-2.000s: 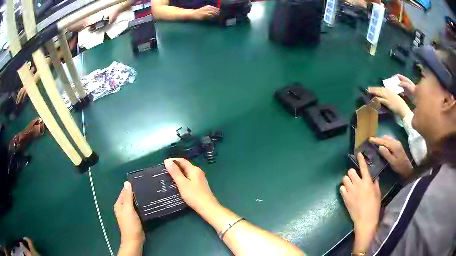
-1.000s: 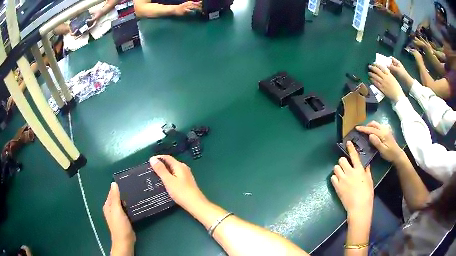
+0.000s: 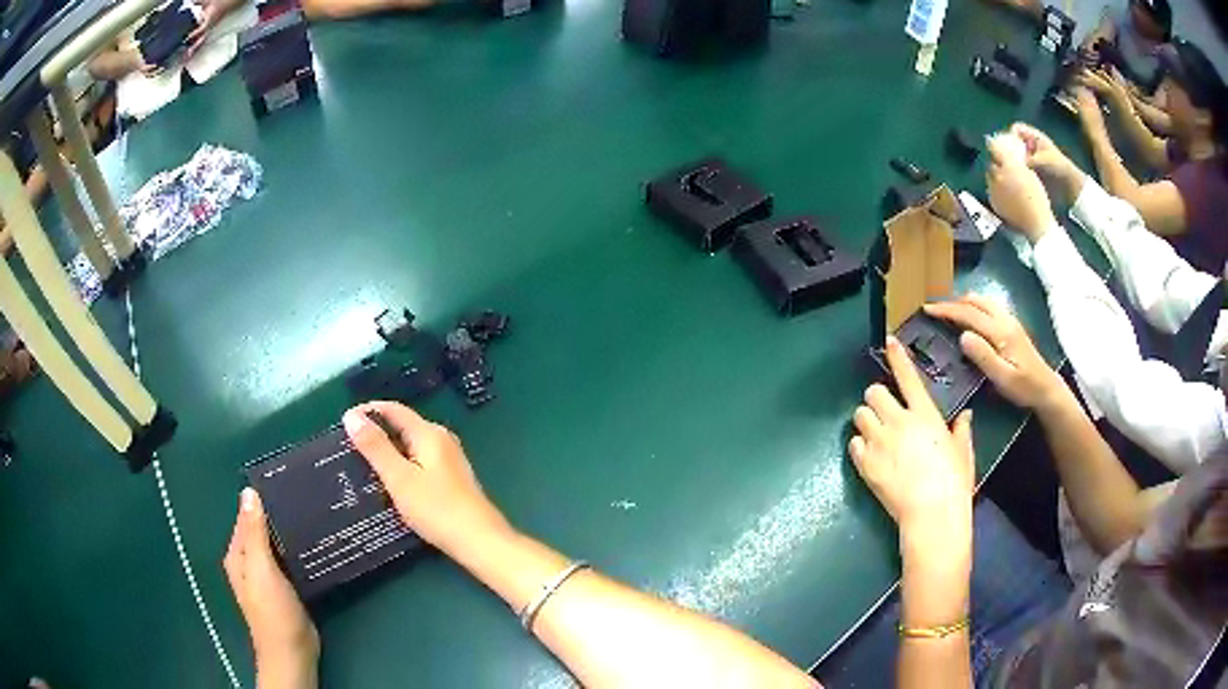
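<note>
A black retail box [image 3: 337, 505] with white printed text on its upward face is held just above the green bench at the lower left. My left hand [image 3: 269, 586] grips its left edge, thumb along the side. My right hand [image 3: 418, 478] grips its upper right side, thumb on the top edge. The undersides of the box and the fingers below it are hidden. A loose pile of small black accessories [image 3: 465, 357] lies just beyond the box.
Two black inserts [image 3: 801, 263] lie right of centre. At right a neighbour's hands [image 3: 929, 444] work at an open box with a brown flap [image 3: 920, 263]. Cream frame legs [image 3: 81, 330] stand at left, near crinkled plastic bags [image 3: 195, 202]. Other people's hands and boxes line the far and right edges.
The camera view has shifted, so the bench items sit further left and higher. My hands keep the same hold on the box. The neighbour's hands remain at the open box.
</note>
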